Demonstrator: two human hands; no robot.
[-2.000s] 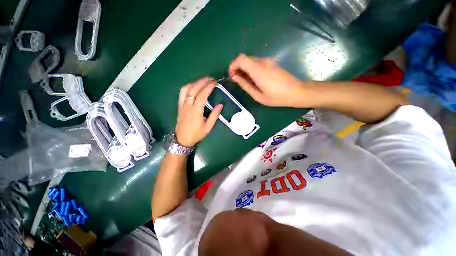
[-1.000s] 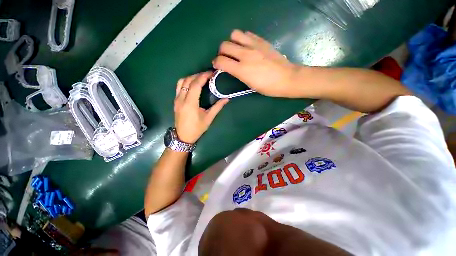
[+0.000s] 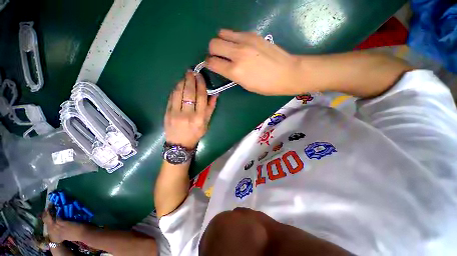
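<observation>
A white plastic oval frame (image 3: 224,89) lies between my hands over the green bench; its rounded left end and part of its lower edge show, and a small loop shows beyond my right hand. My left hand (image 3: 189,111), with a ring and a wristwatch, holds the frame's left end, fingers close together. My right hand (image 3: 253,62) lies over the middle of the frame and covers most of it, fingers curled on its edge. Whether a small part is under the fingers cannot be seen.
Stacked white frames (image 3: 102,131) stand left of my left forearm, beside a crumpled clear bag (image 3: 37,159). More frames lie at the far left past the white strip (image 3: 102,42). Small blue parts (image 3: 70,207) and another person's hand (image 3: 62,231) are at lower left. Blue material (image 3: 441,30) is at upper right.
The frame has turned and my right hand has moved left over it. My left hand's fingers have closed together at its end. Another person's hand has appeared by the blue parts. The view has shifted.
</observation>
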